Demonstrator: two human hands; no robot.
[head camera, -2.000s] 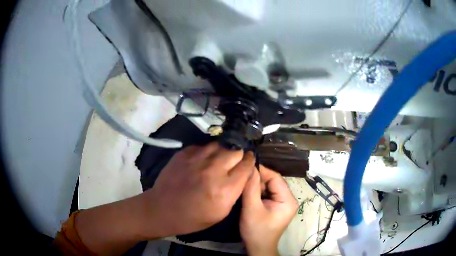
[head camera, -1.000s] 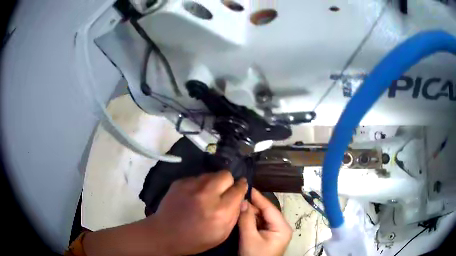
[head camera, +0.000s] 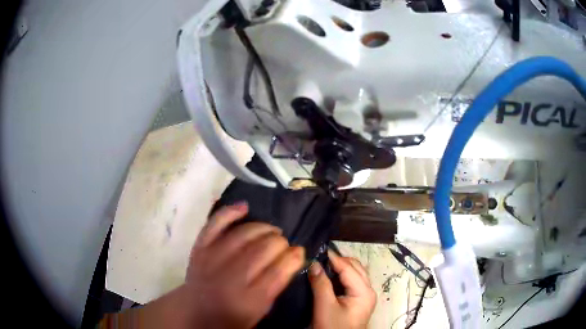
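Observation:
The black fabric workpiece (head camera: 283, 212) lies under the needle area and extends down toward me, partly covered by both hands. My left hand (head camera: 247, 263) is blurred, over the fabric's left part, with its fingers spread a little; whether it grips the cloth is unclear. My right hand (head camera: 344, 292) pinches the fabric's right edge between thumb and forefinger, below the needle. The black presser linkage (head camera: 337, 154) stands above the fabric's top end. The needle tip itself is hidden.
The white machine head (head camera: 398, 77) spans the top. A curved white band (head camera: 202, 115) hangs at its left. A blue tube (head camera: 450, 167) with a white end (head camera: 457, 283) curves down at right. A brass bar (head camera: 411, 200), brown block (head camera: 366, 223) and slotted metal bracket (head camera: 410, 262) are right of the fabric.
The view has shifted, so the machine sits farther right. My left hand has moved down and left from the needle area, uncovering more fabric. My right hand keeps its pinch, now lower from the needle.

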